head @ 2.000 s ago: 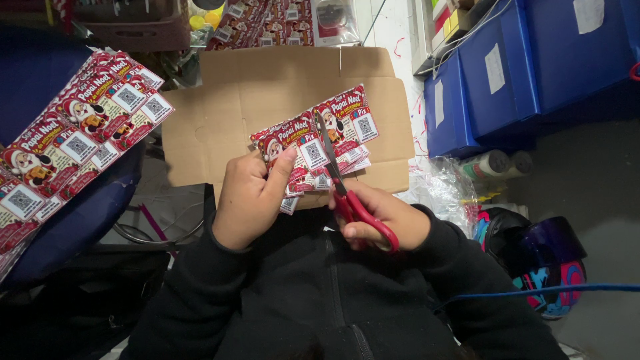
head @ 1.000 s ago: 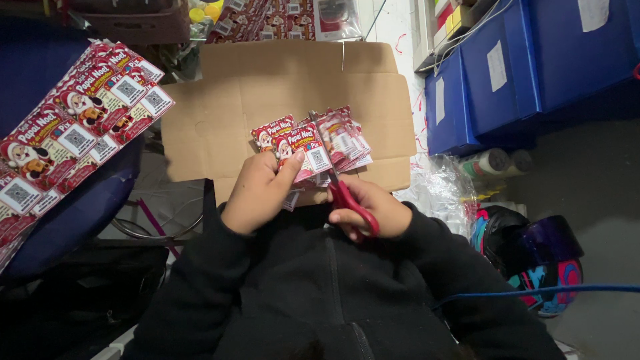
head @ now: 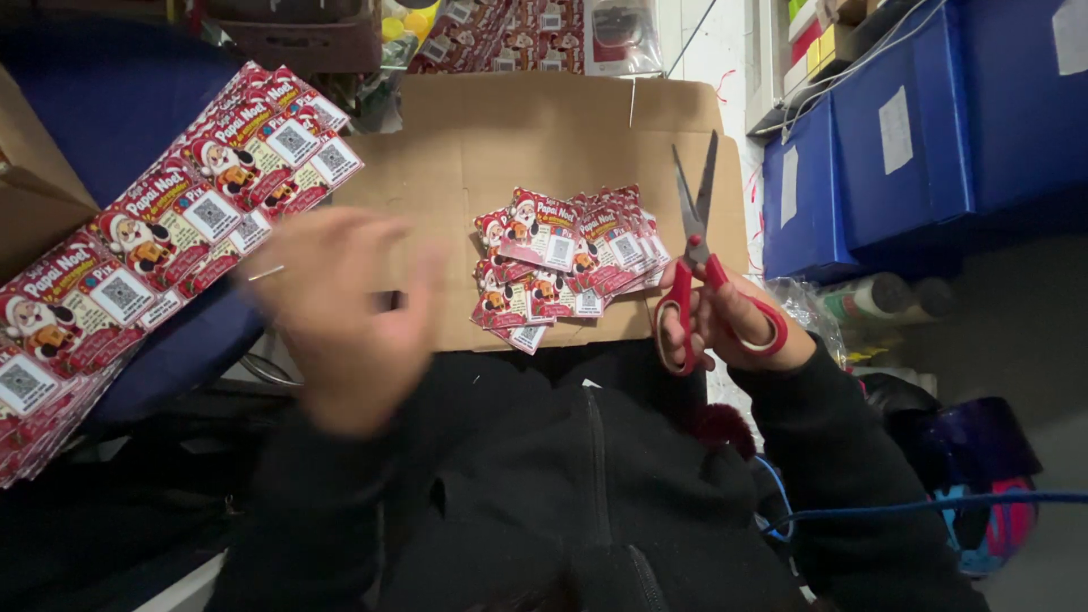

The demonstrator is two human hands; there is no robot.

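My left hand (head: pixel 344 306), blurred, is raised over the left part of the cardboard sheet (head: pixel 425 170) with its fingers apart and nothing seen in it. It is close to a stack of uncut printed card strips (head: pixel 161 221) with a Santa picture and square codes. My right hand (head: pixel 722 319) has its fingers in the red handles of a pair of scissors (head: pixel 697 221), whose blades are spread and point away from me. Left of the scissors, a loose pile of small cut Santa cards (head: pixel 578 246) lies overlapping on the cardboard.
More printed strips (head: pixel 544 38) lie beyond the cardboard beside a clear plastic package (head: pixel 625 34). A crate (head: pixel 293 38) is at the upper left. Blue boxes (head: pixel 884 144) stand at the right, above some bottles (head: pixel 875 297). A blue cable (head: pixel 935 506) crosses the lower right.
My left hand has let go of the cards and moved left toward the uncut strips. The scissors have come away from the cards to the right, and their blades have spread.
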